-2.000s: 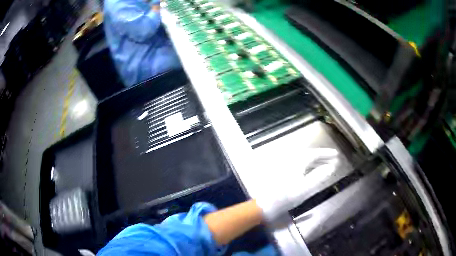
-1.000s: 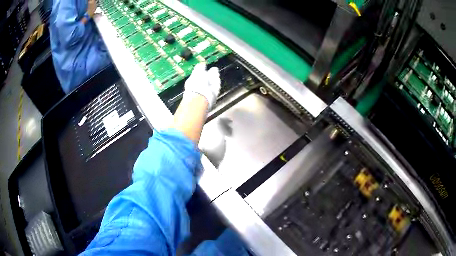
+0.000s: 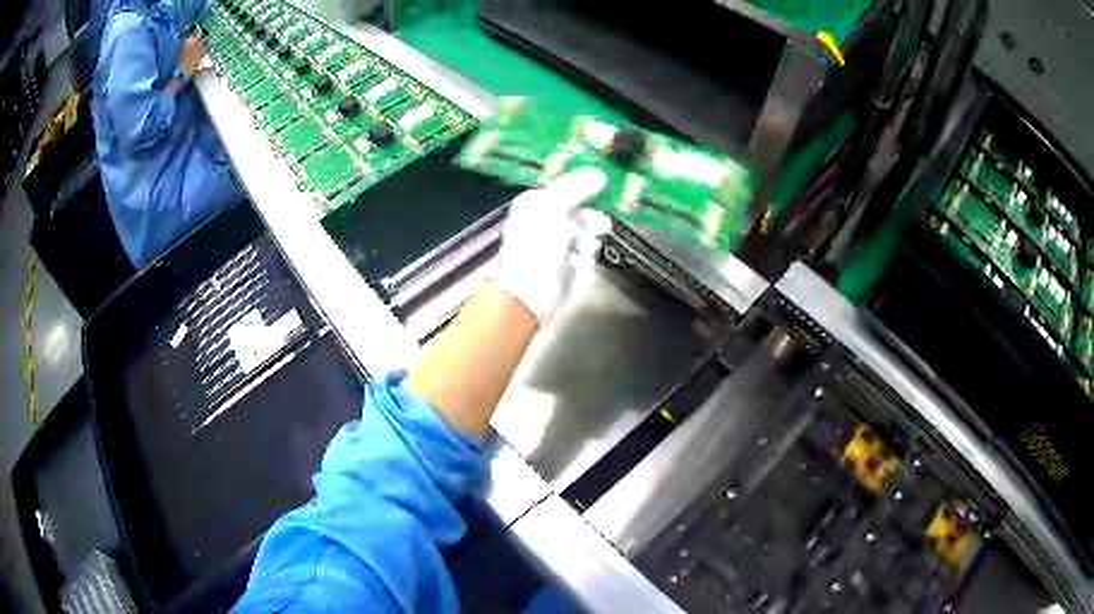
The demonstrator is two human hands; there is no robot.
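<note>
My left hand, in a white glove, grips the near edge of a green circuit board. The board is lifted above the conveyor, blurred, with a round black part and white connectors. The fingers under or behind it are partly hidden. A row of green boards lies on the conveyor beyond the hand. A black carrier fixture with metal studs and two orange-yellow patches lies on the near conveyor section. My right hand is not in view.
Silver conveyor rails flank a shiny metal plate. A large black floor bin stands at left. A person in a blue smock is at the line, far left. A black board tray holds green boards at right.
My left hand has taken a board from the near end of the row, lifted it and moved it right. The row's near end now lies farther away.
</note>
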